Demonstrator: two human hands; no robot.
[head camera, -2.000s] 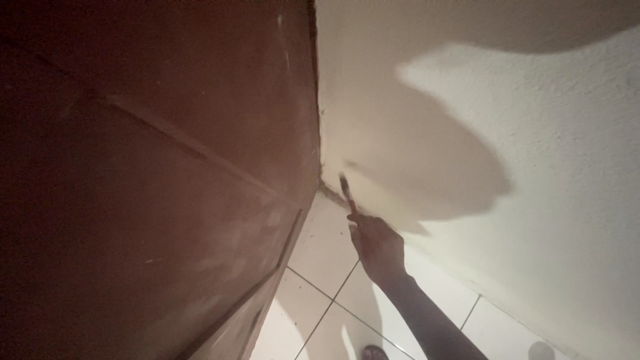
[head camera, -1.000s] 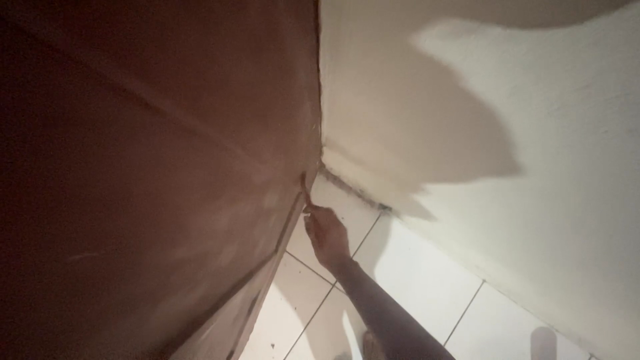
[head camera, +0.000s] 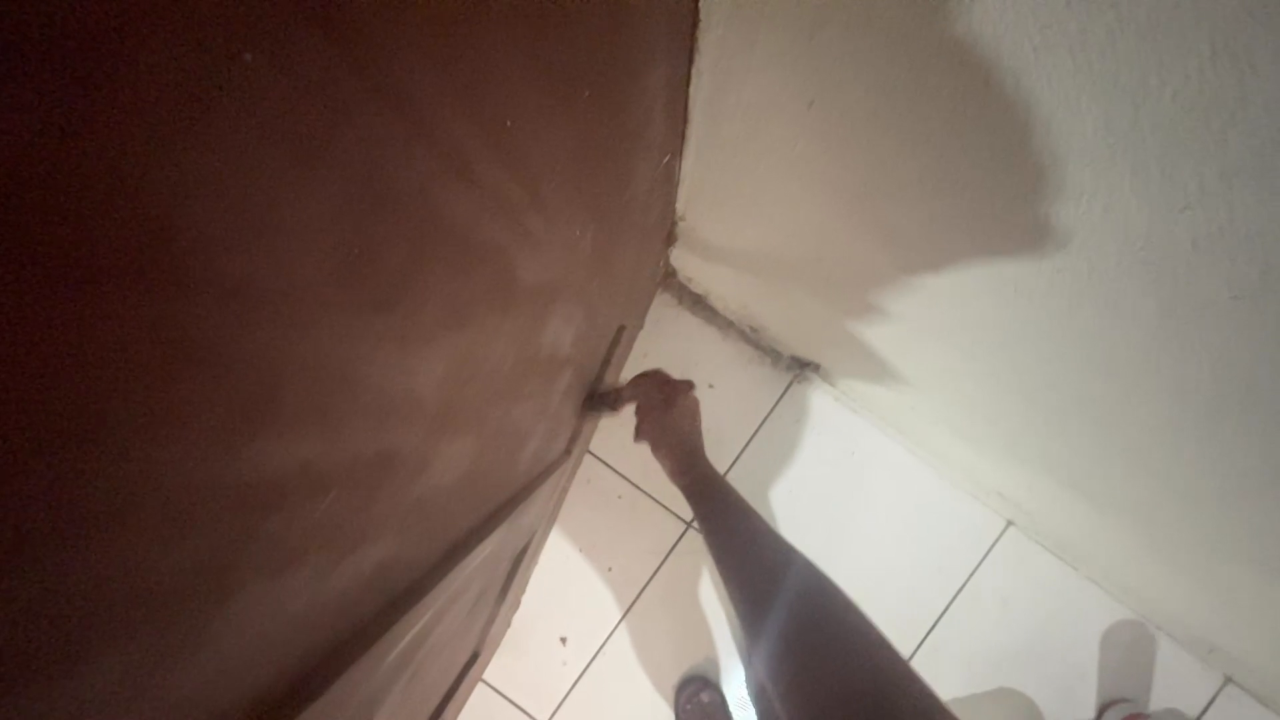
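My right hand (head camera: 668, 415) grips a small paintbrush (head camera: 605, 400), whose dark bristles meet the lower edge of the reddish-brown wooden surface (head camera: 400, 300) on the left. That surface has a narrow molding along its bottom and a dark line running down it. My left hand is out of the frame.
A pale wall (head camera: 1130, 330) rises on the right, with shadows on it. Dirt (head camera: 740, 330) lies along its foot near the corner. Below are white floor tiles (head camera: 880, 520) with dark joints, small specks and a shod foot (head camera: 702, 697) at the bottom.
My right hand has moved with the brush from beside the pale wall's foot, past the corner, to the lower edge of the brown surface, and then further down along it.
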